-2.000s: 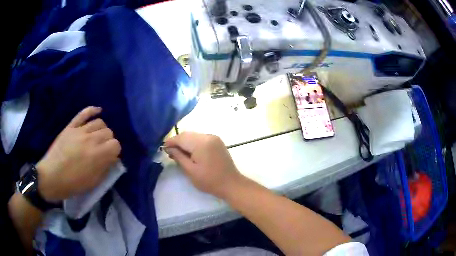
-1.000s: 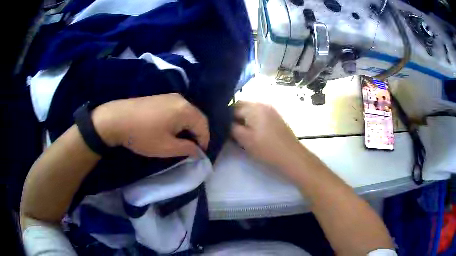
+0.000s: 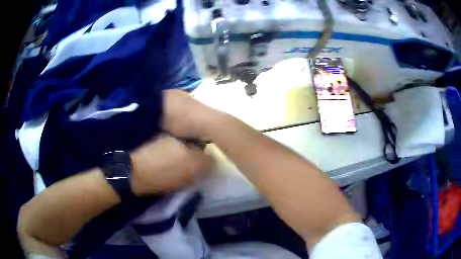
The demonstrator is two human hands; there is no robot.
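The navy, blue and white garment is heaped left of the needle area and hangs over the table's front edge. My left hand, with a black watch on the wrist, lies low on the garment near the table edge; it is blurred and its fingertips are not clear. My right hand is just above it, against the dark cloth, its fingers hidden by the cloth. The white sewing machine stands behind, with its presser foot area under bright light and no cloth visible at it.
A smartphone with a lit screen lies right of the needle. Black-handled scissors lie beside it. A folded white cloth is at the table's right end. A blue basket with an orange-red item is at the lower right.
The view has shifted back right since one second ago. My right hand has moved left onto the dark cloth, and my left hand has moved lower and right, so the hands are closer together.
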